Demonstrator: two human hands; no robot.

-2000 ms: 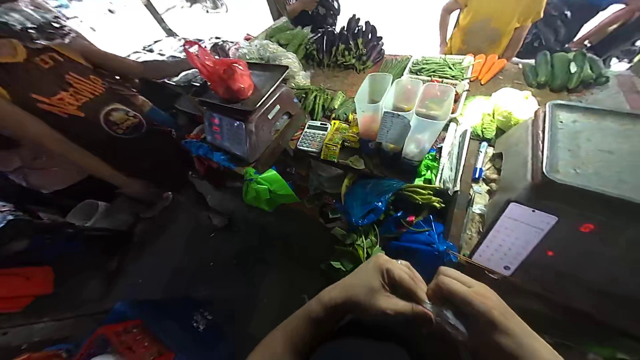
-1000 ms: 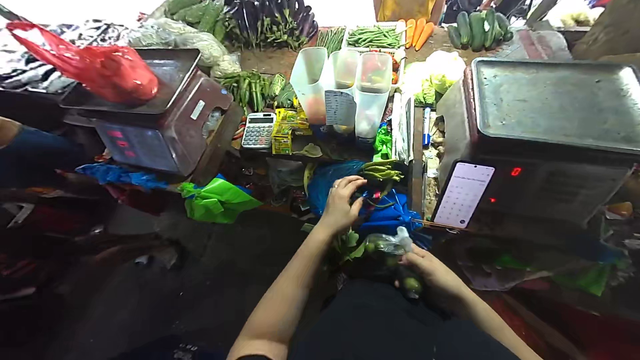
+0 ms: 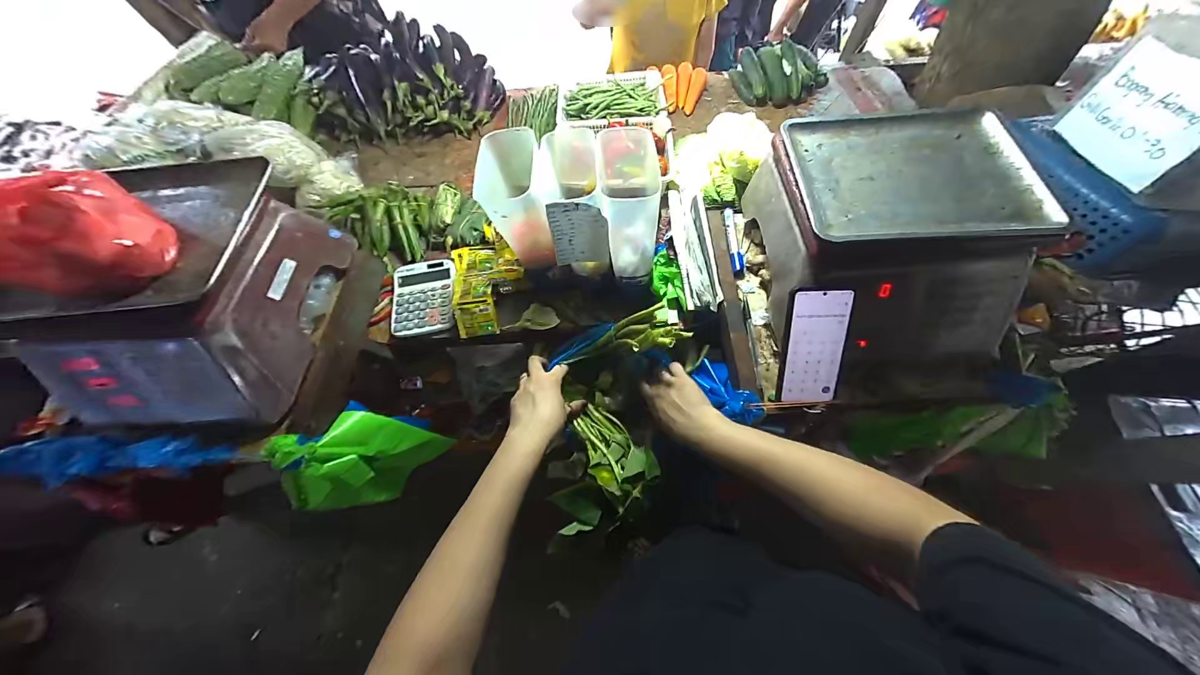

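My left hand (image 3: 539,401) grips the left edge of a blue plastic bag (image 3: 583,345) at the middle front of the stall. On the other side, my right hand (image 3: 677,398) is at the bag's dark right part, its fingertips partly hidden. Green stems (image 3: 647,330) lie across the top of the bag. Below and between the hands hangs a bunch of leafy greens (image 3: 605,450). Another blue plastic bag (image 3: 727,392) is just right of my right hand.
Digital scales stand left (image 3: 234,309) and right (image 3: 919,281); a red bag (image 3: 84,234) lies on the left one. A phone (image 3: 816,345) leans on the right one. A calculator (image 3: 423,298), plastic containers (image 3: 628,206), eggplants (image 3: 403,80) and a green bag (image 3: 361,459) are around.
My right hand has moved up to the blue bag; the small clear bag it held one second ago is no longer seen in it. My left hand now grips the blue bag's edge.
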